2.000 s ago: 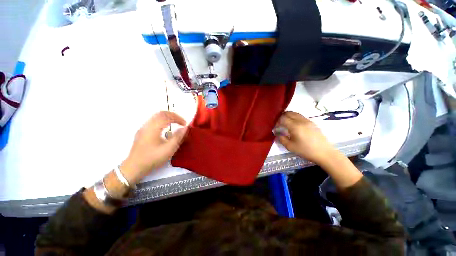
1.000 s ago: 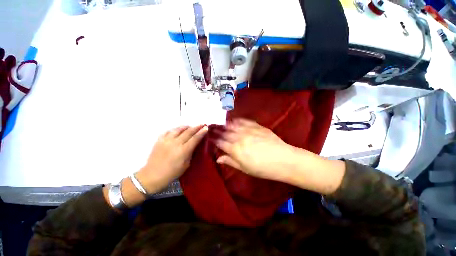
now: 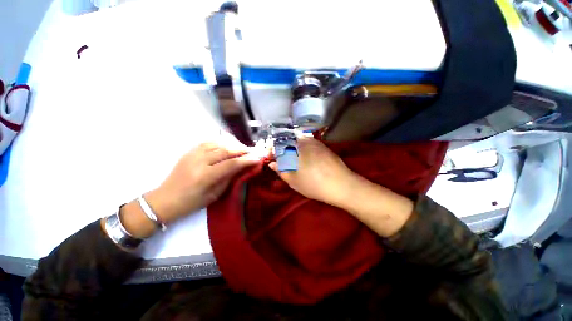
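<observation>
A red garment piece (image 3: 313, 238) lies bunched from under the machine head down over the table's front edge. My left hand (image 3: 204, 175) pinches its edge just left of the presser foot. My right hand (image 3: 313, 169) holds the fabric at the foot; its fingertips are partly hidden behind the grey-blue block (image 3: 286, 158). The needle is too small and blurred to make out. The white machine head (image 3: 332, 31) with a blue stripe stands above both hands.
Black thread snips (image 3: 473, 175) lie on the table at the right. A dark phone-like slab (image 3: 376, 113) is held on the head by a black strap (image 3: 480, 63). A white piece with red edging (image 3: 14, 106) lies at the far left. A graduated strip (image 3: 182, 271) runs along the front edge.
The fabric has been turned and its edge brought up to the foot. My right hand has moved from the fabric's right side to the foot. The machine looks closer.
</observation>
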